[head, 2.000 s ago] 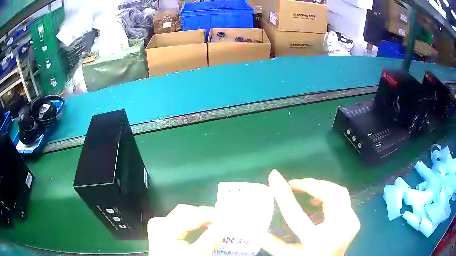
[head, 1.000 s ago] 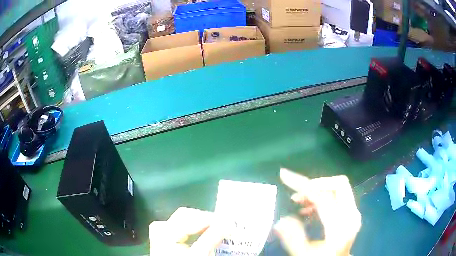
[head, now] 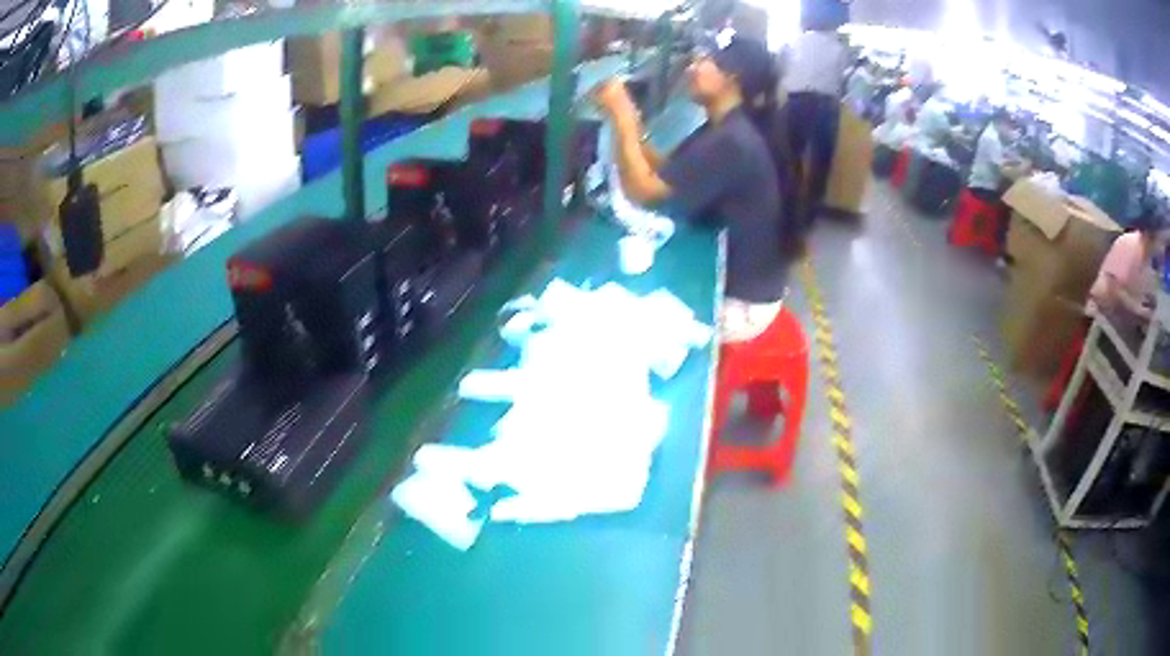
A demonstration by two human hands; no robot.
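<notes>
No hand of mine is in view. Nearest in front of me on the blue-green worktop point(head: 513, 596) lies a heap of pale blue-white backing paper point(head: 577, 397), curled and overexposed. To its left, flat black product boxes point(head: 270, 429) lie on the green belt point(head: 167, 577), with upright black boxes point(head: 308, 301) standing on and behind them in a row. Small white icons show on the front edge of the nearest flat box. The picture is blurred.
A person point(head: 738, 180) in a dark top sits at the worktop on a red stool point(head: 763, 397). Green posts point(head: 561, 115) rise by the belt. Brown cartons point(head: 109, 231) stand at left. Yellow-black tape point(head: 840, 474) crosses the floor. More people and a white frame point(head: 1129, 410) are at right.
The view has swung to the right. Both my hands and the white label piece have left the picture, as has the single upright box at left. The paper heap, aisle and seated person now show.
</notes>
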